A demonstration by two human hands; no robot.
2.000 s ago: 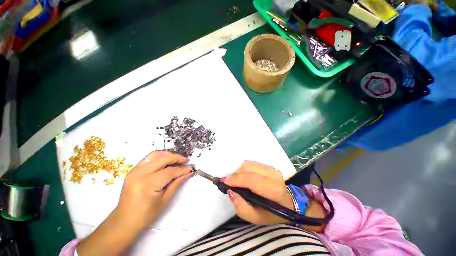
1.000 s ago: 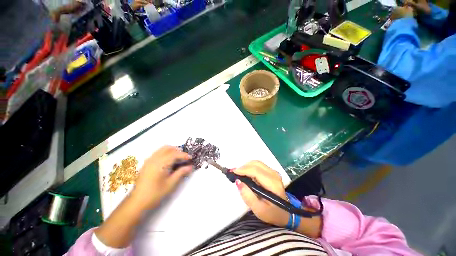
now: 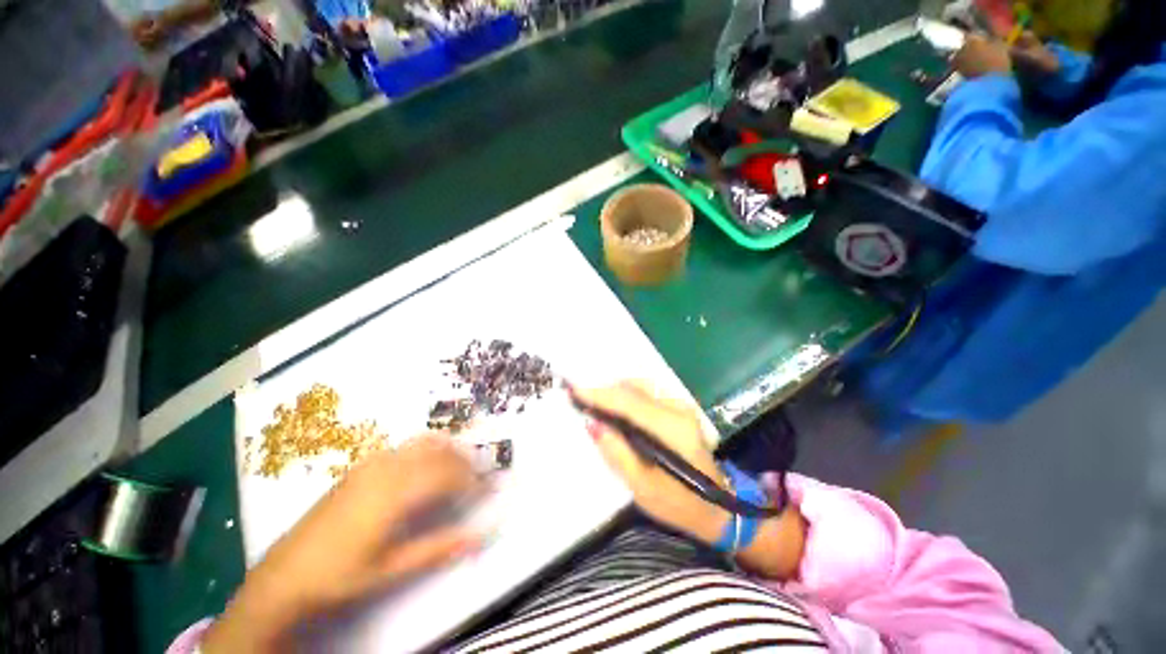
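Observation:
My right hand (image 3: 659, 454) holds a black soldering iron (image 3: 665, 457), its tip up near the right edge of the pile of small dark components (image 3: 501, 373). My left hand (image 3: 390, 524) is blurred over the white board (image 3: 588, 307), just below the piles. A small dark and silvery piece (image 3: 494, 454) shows at its fingertips; whether the fingers grip it cannot be told. The pile of gold-coloured pieces (image 3: 307, 432) lies at the board's left.
A tan pot (image 3: 646, 234) stands right of the board. Behind it are a green tray (image 3: 767, 238) of mixed parts and a black fan (image 3: 872, 249). A solder wire spool (image 3: 143, 517) is at left. A person in blue sits at right.
My left hand has moved down and left from the dark pile, and its fingers have spread. The iron's tip has moved slightly away from the dark pile. The camera view has shifted.

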